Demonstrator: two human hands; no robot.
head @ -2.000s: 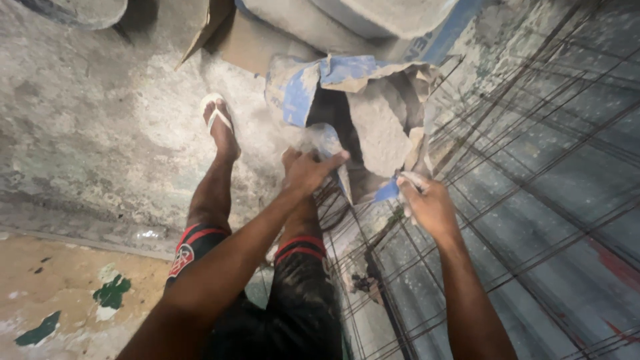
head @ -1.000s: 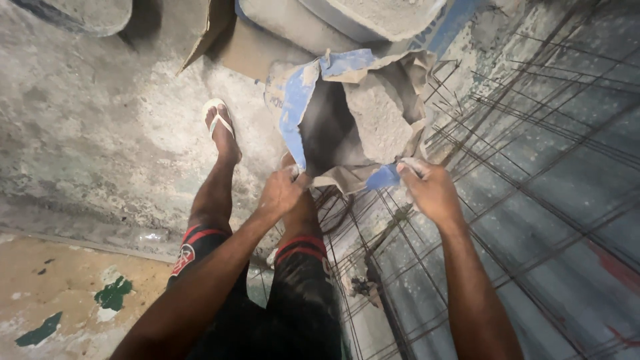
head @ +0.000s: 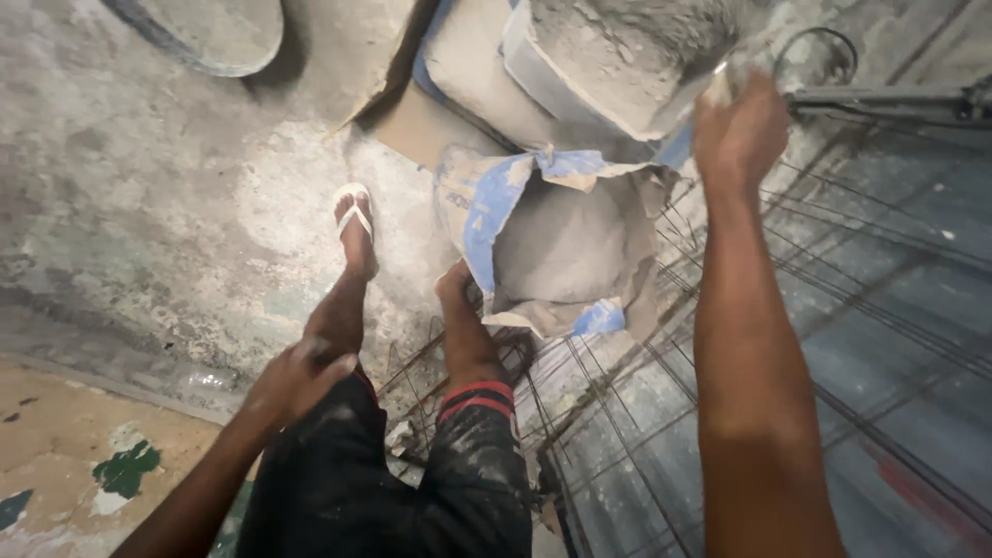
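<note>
An open paper sack [head: 492, 225] with blue print stands at the centre, its torn rim folded outward. Grey powder [head: 570, 240] lies inside it. My left hand [head: 298, 380], with nothing in it, is at the knee on the left, thumb apart from the fingers. Up and to the right of the sack, my right hand [head: 740, 128] is curled beside a tub of grey material [head: 620, 62]. Something pale shows at its fingers, but blur hides what it is and whether it is gripped.
A dark rod-like object [head: 876, 97] lies right of my right hand. Thin metal rods in a grid [head: 860, 302] cover the right side. Cardboard [head: 426, 120] lies behind the sack, and a round container [head: 217, 31] stands at the upper left. A flip-flop [head: 354, 205] is on one foot.
Both hands have let go of the sack's rim. My left hand has drawn back to the knee; my right hand has moved up beside the tub. The powder in the sack looks flatter.
</note>
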